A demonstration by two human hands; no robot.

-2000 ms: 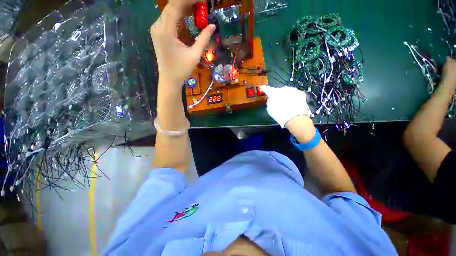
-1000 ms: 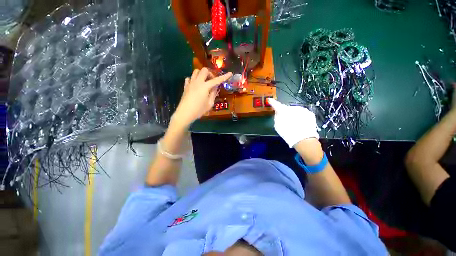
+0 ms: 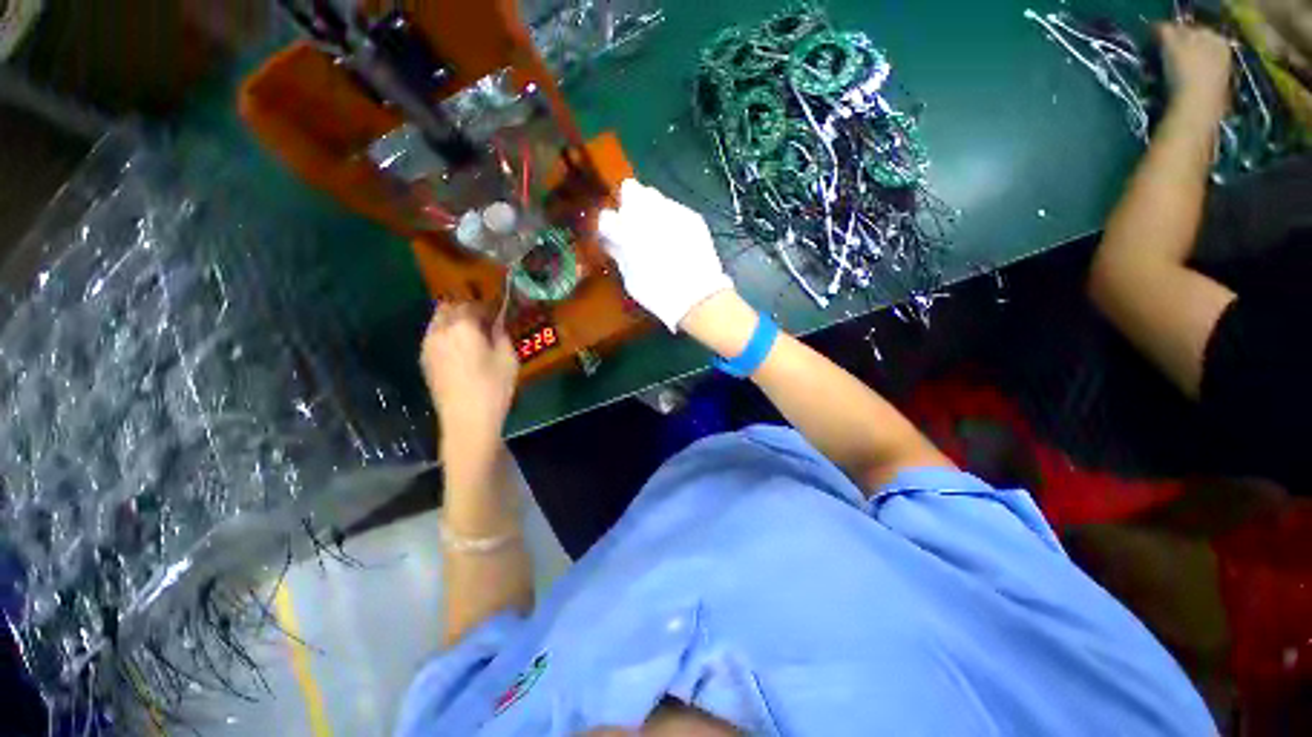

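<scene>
The orange test fixture [image 3: 590, 310] stands on the bench with its red digits reading 228. A green ring circuit board [image 3: 545, 265] is at its front centre, just in front of two round metal posts [image 3: 486, 225]. My left hand [image 3: 471, 363], bare, is at the fixture's front left corner, its fingers closed on a thin wire lead that runs up to the ring. My right hand [image 3: 665, 256], in a white glove, is at the fixture's right edge; its fingertips are blurred and I cannot tell if they hold anything.
A pile of ring boards with wires [image 3: 827, 144] lies right of the fixture. Clear blister trays [image 3: 158, 418] are stacked at left, with wires hanging over the edge. Another person's arm [image 3: 1158, 274] reaches over wires at far right. Clear wired parts [image 3: 597, 32] lie behind the fixture.
The view has turned. My left hand has moved from the fixture's middle to its front left. A green ring now shows in front of the posts. My right hand has moved up from the red switches.
</scene>
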